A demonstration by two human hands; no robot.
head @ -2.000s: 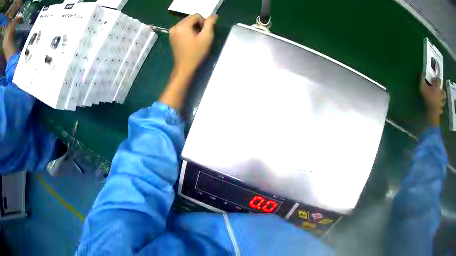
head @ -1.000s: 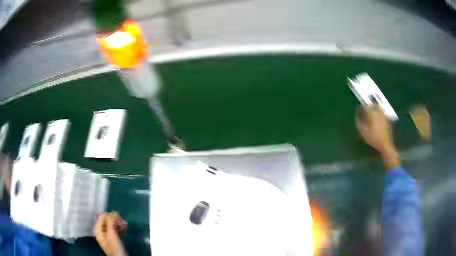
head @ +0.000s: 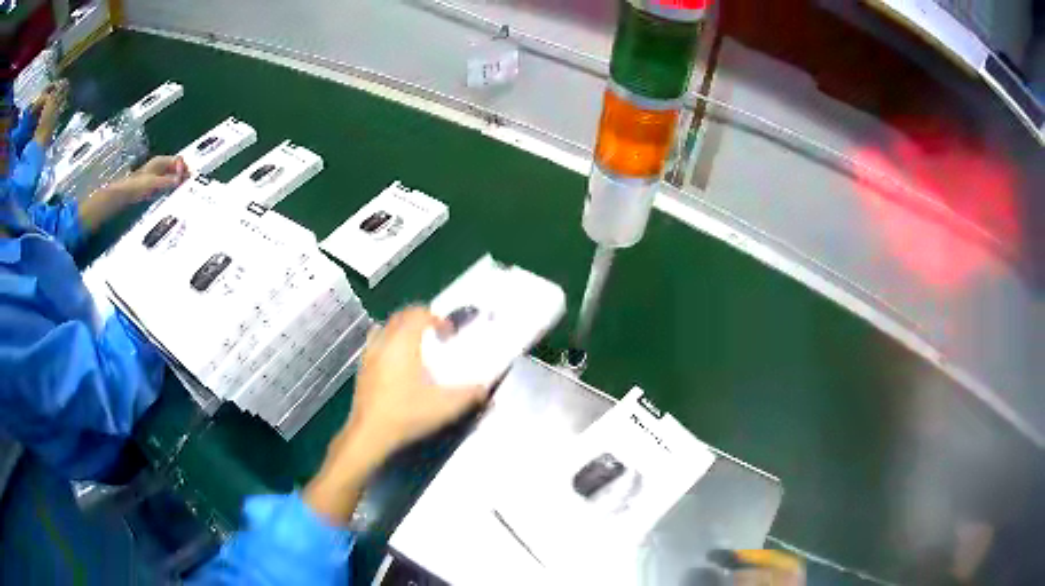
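My left hand (head: 401,383) holds a white boxed smartwatch (head: 499,326) by its near left side, above the scale's back left corner. A second white boxed smartwatch (head: 630,475) lies face up on the silver weighing scale (head: 733,498). A yellow-orange fingertip cover, apparently on my right hand (head: 768,564), shows at the bottom edge right of that box; the hand is blurred and mostly cut off, so its hold is unclear. A leaning stack of finished boxes (head: 258,309) stands left of my left hand. The scale's display is out of view.
White boxes (head: 390,232) lie spaced on the green belt (head: 481,206) behind the stack. A signal tower light (head: 636,137), red at its top, stands behind the scale on a pole. A co-worker's hand (head: 143,183) and blue sleeves are at left.
The view has swung left. My left hand has left the stack's side and now holds a box near the scale. My right hand, earlier holding a box over the belt, is now low at the scale.
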